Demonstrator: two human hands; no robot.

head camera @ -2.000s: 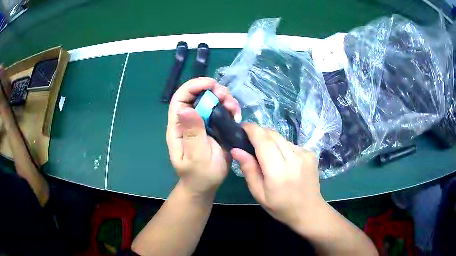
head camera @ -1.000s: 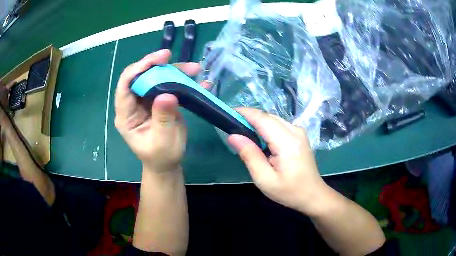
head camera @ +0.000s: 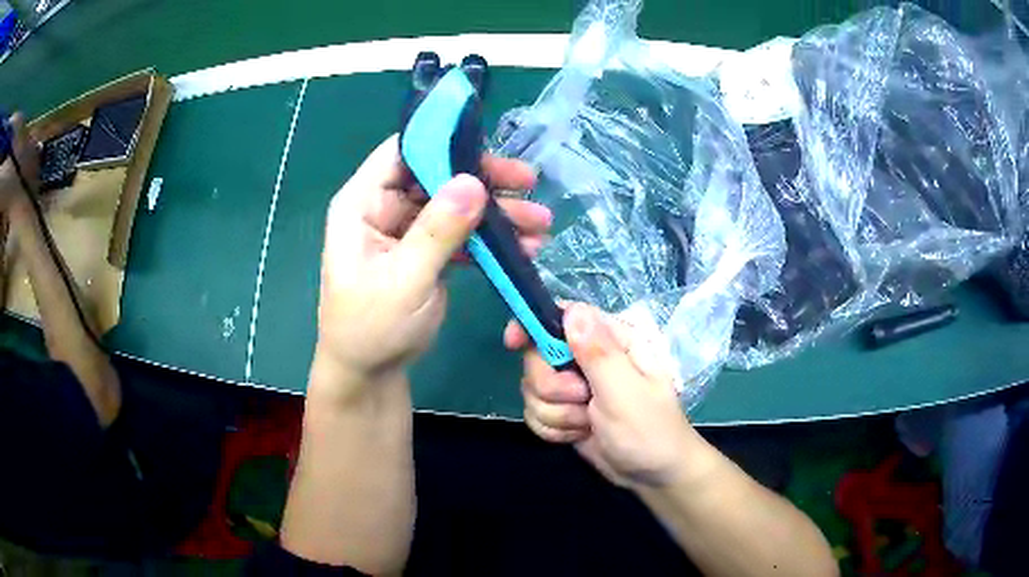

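A teal-and-black handle (head camera: 508,265) is held tilted above the green bench, its wide bent end up and to the left. My left hand (head camera: 395,248) grips it below the wide end, thumb on the front. My right hand (head camera: 604,389) grips its narrow lower end. Two black handle shells (head camera: 475,70) lie behind it near the white strip, mostly hidden by the handle and my left hand. A clear plastic bag (head camera: 722,242) full of black shells lies to the right.
A white label or liner (head camera: 758,85) lies at the bag. A loose black shell (head camera: 912,326) lies near the front edge at right. A cardboard tray (head camera: 133,169) with dark rectangular parts stands at left, by a neighbour's arm (head camera: 56,276). Red stools (head camera: 891,507) show below the bench.
The teal-and-black handle has turned more upright, with its wide end raised and its teal side showing to the left. Both hands still hold it. The view has shifted slightly.
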